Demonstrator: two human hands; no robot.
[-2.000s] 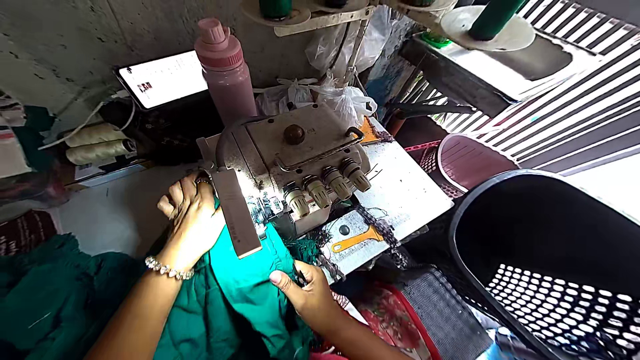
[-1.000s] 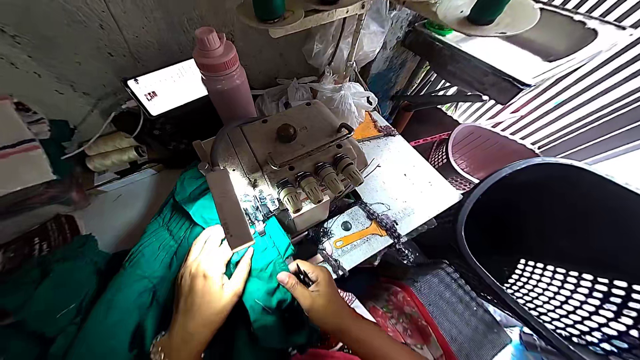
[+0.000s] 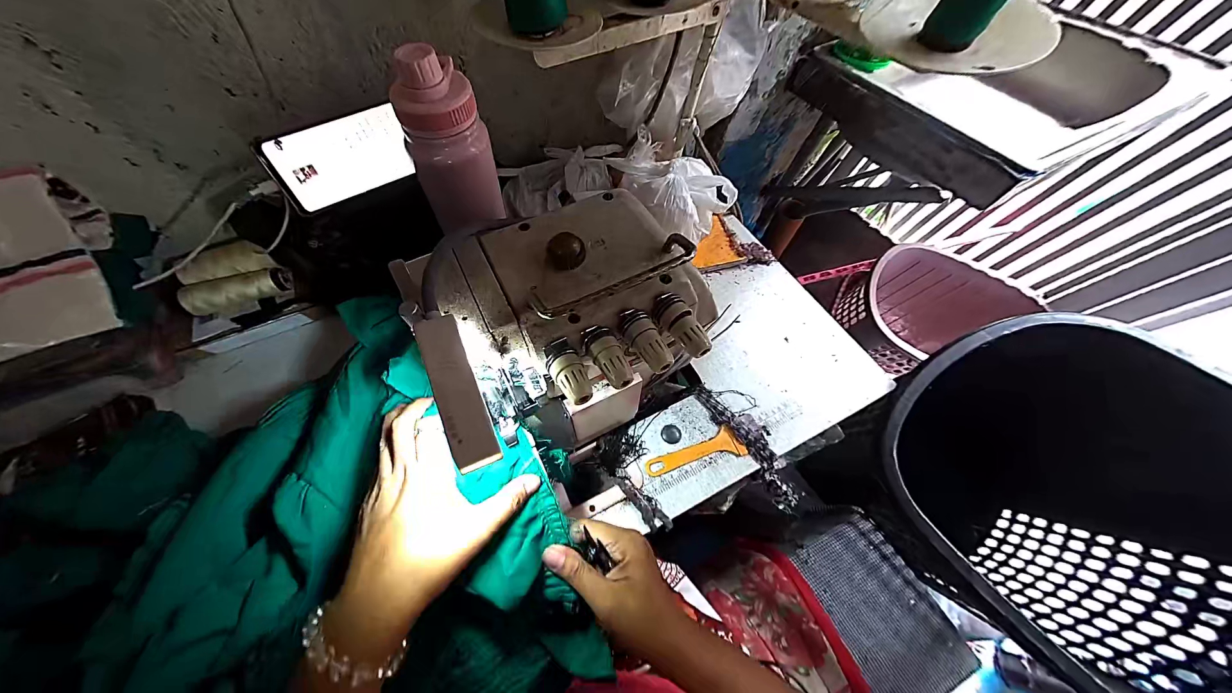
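An overlock sewing machine [image 3: 577, 269] with several tension dials stands at the centre, its lamp lighting the needle area. Green fabric [image 3: 279, 520] runs from the left under the machine's front and down between my hands. My left hand [image 3: 423, 500], with a beaded bracelet at the wrist, lies spread on the fabric just below the machine's flat bar, thumb pointing right. My right hand [image 3: 616, 577] pinches the gathered right edge of the fabric between thumb and fingers. A small dark tool, perhaps thread snips, sits in that same hand; its shape is partly hidden.
A pink bottle [image 3: 448, 144] and a lit tablet or phone [image 3: 342, 159] stand behind the machine. Thread cones [image 3: 231, 279] lie at the left. On the white machine table [image 3: 799, 337] are an orange-handled tool [image 3: 695, 450] and dark lint. A large black basket [image 3: 1059, 462] stands at the right.
Two seconds ago my left hand was higher, beside the machine's bar; it is now lower, flat on the fabric. More green fabric now lies left of the machine. My right hand keeps hold of the edge.
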